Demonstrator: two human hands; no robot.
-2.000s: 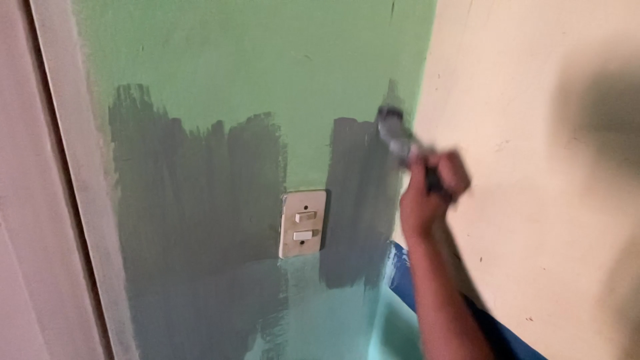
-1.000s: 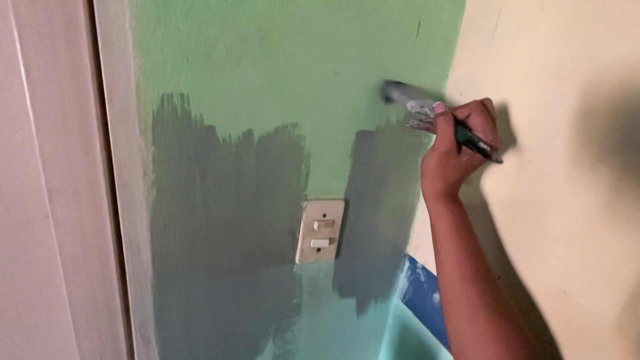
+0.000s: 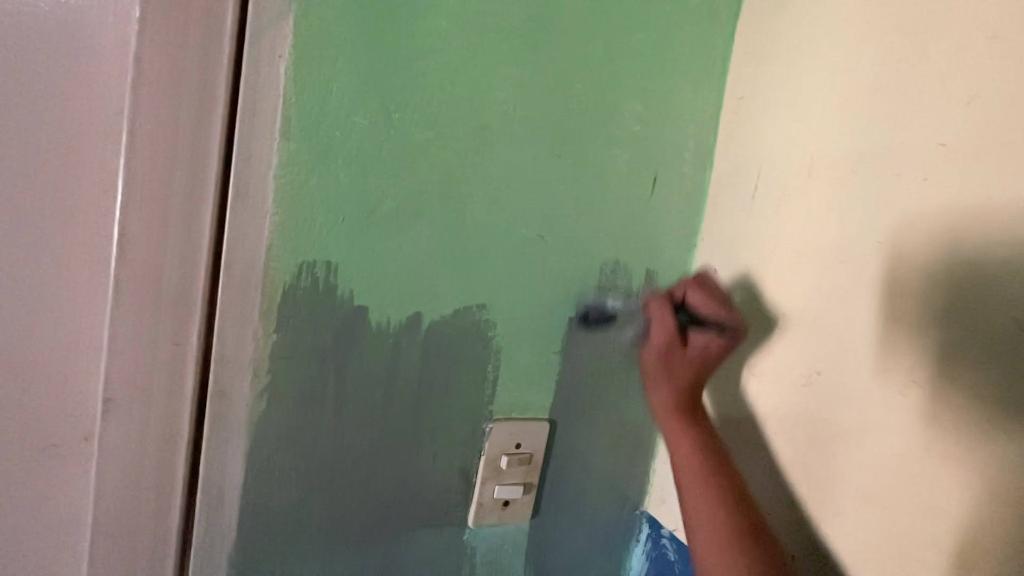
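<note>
My right hand [image 3: 692, 340] grips a paintbrush [image 3: 612, 312] by its dark handle. The brush is blurred, and its dark bristles point left, at the upper part of the right-hand grey paint patch [image 3: 604, 400] on the green wall [image 3: 496, 160]. Faint grey streaks show just above the bristles. A wider grey patch [image 3: 368, 448] with a ragged upper edge covers the wall to the left. Between the two patches sits a light switch plate [image 3: 512, 472] with two rocker switches. My left hand is out of view.
A pinkish door frame [image 3: 168, 280] with a dark gap stands along the left. The cream wall [image 3: 864, 160] meets the green one at a corner on the right, with shadows on it. A blue painted area [image 3: 664, 548] shows low beside my forearm.
Since a second ago, my right hand and the brush have moved down towards the top of the right-hand grey patch. Grey streaks now reach higher there. The view has shifted.
</note>
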